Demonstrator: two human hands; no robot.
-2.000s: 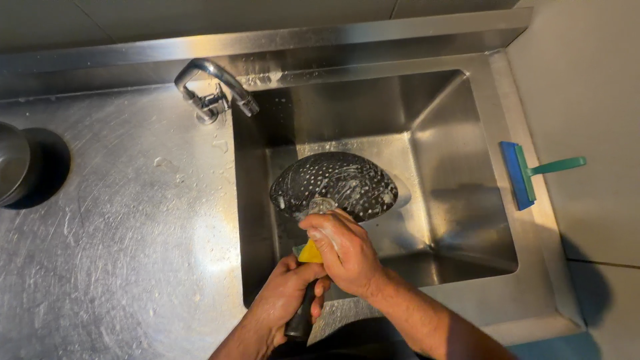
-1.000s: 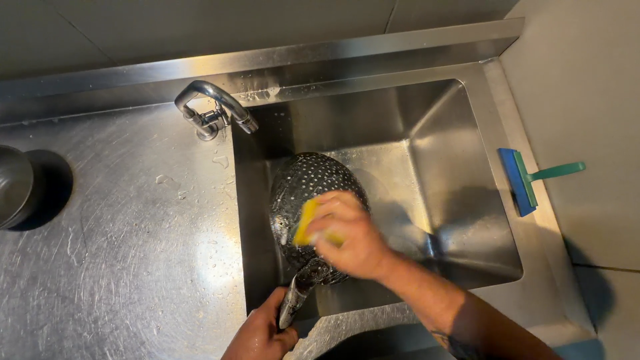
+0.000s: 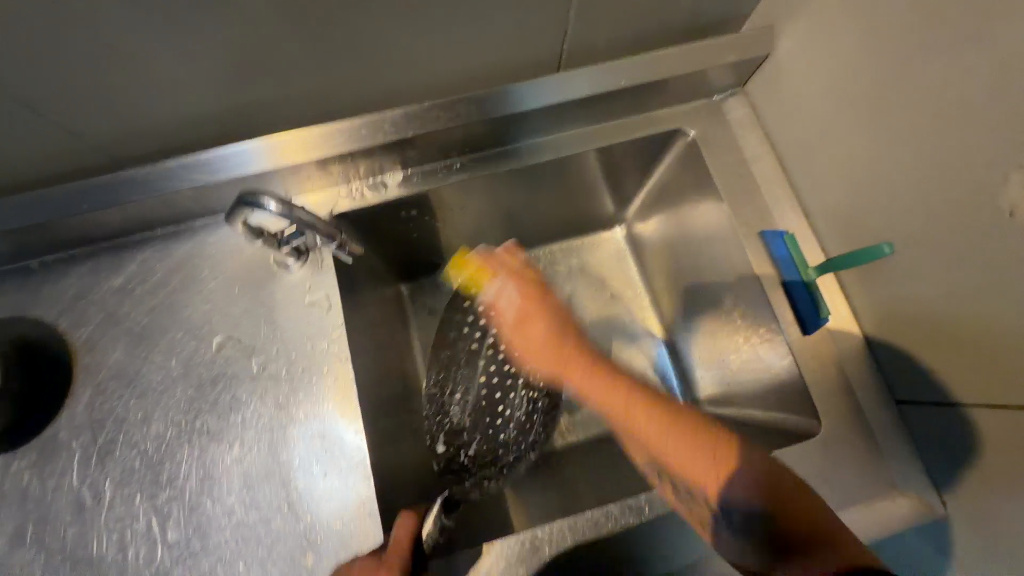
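Observation:
A dark pan with many small holes [image 3: 488, 392], soapy on its surface, is held tilted over the steel sink basin [image 3: 720, 344]. Its handle points toward me, and my left hand [image 3: 390, 552] is closed around it at the bottom edge of the view, partly cut off. My right hand [image 3: 524, 312] grips a yellow sponge [image 3: 468, 272] at the far rim of the pan. Both the hand and the sponge are blurred. The right forearm crosses over the basin and hides part of it.
A chrome faucet [image 3: 292, 228] stands at the basin's back left corner. The wet steel drainboard [image 3: 200, 400] lies to the left, with a dark round shape [image 3: 28, 384] at its edge. A blue and green squeegee [image 3: 800, 280] rests on the right ledge, beside the wall.
My right hand has moved with the sponge from the pan's near part up to its far rim. The pan has turned to lie lengthwise away from me. The view has tilted and shifted.

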